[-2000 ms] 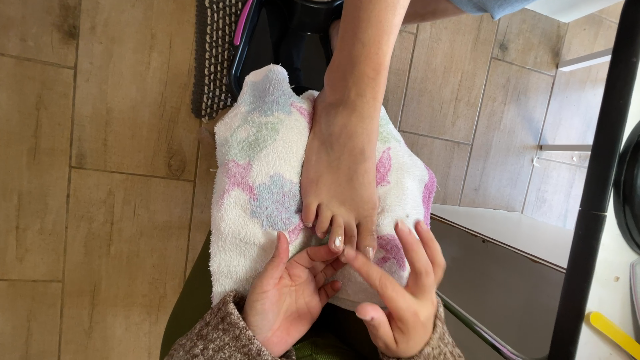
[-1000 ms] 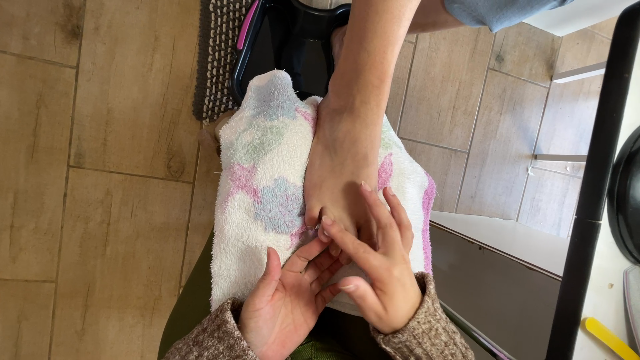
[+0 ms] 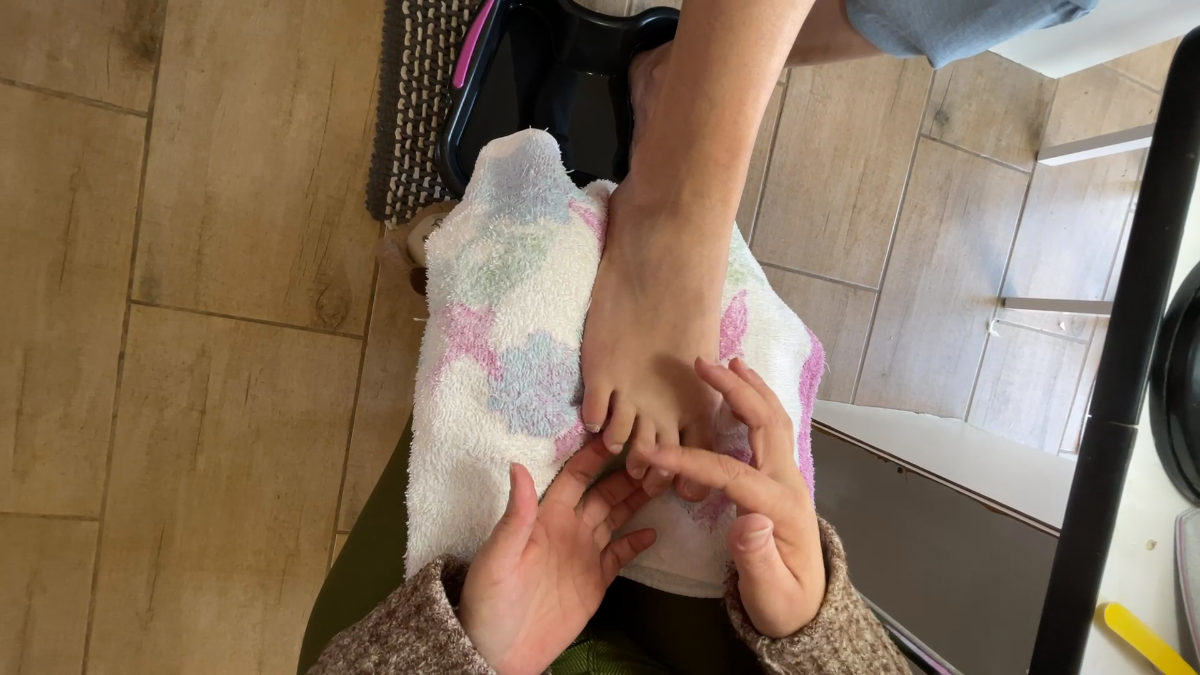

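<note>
Another person's bare foot (image 3: 656, 309) rests on a white terry towel (image 3: 487, 394) with pink, blue and green patterns, spread over my lap. Palm up, my left hand (image 3: 562, 553) lies below the toes, its fingertips reaching under them and its thumb apart. My right hand (image 3: 769, 497) comes from the right with its index finger extended over the middle toes, at or very near a toenail; its other fingers are spread. Neither hand holds a tool. The contact between my left fingertips and the toes is partly hidden.
A black plastic foot basin (image 3: 586, 117) with a pink handle stands beyond the towel, beside a woven grey mat (image 3: 412, 112). At right are a black table edge (image 3: 1106, 450), a yellow-handled implement (image 3: 1148, 637) and a round black object (image 3: 1181, 384). Wood-look floor tiles (image 3: 244, 469) lie left.
Compared with one second ago, my right index finger has moved from the smaller toes toward the middle toes. The foot stays on the towel.
</note>
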